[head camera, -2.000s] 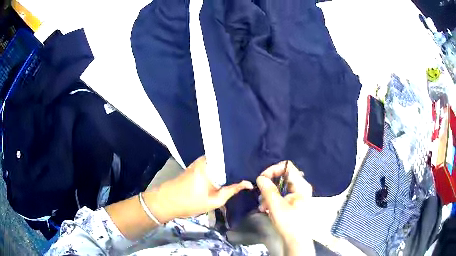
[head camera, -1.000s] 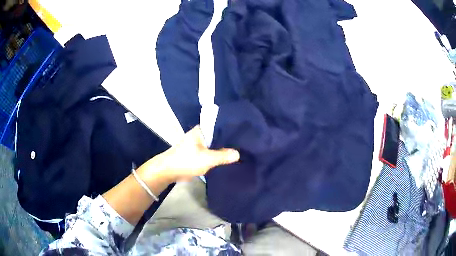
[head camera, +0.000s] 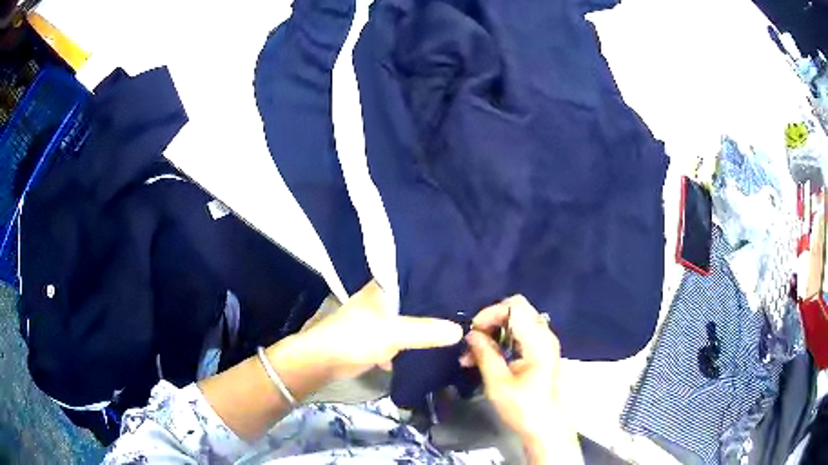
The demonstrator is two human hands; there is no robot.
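Note:
A navy garment with a long white stripe lies spread in front of me. My left hand holds its near edge, thumb on top pointing right. My right hand pinches at the same edge, its fingertips touching or nearly touching my left thumb. A small dark thing shows between the fingertips, too small to name. A thin tool-like thing shows partly inside my right hand, mostly hidden. Small black trims lie on a striped cloth at the right.
A darker navy garment pile is lower at the left, beside the white tabletop. A blue crate stands behind it. A phone with a red edge, crumpled clear plastic and a red box are at the right.
One second ago my right hand was not visible; now it is back at the garment's near edge by my left thumb. The near part of the garment is now gathered between the hands.

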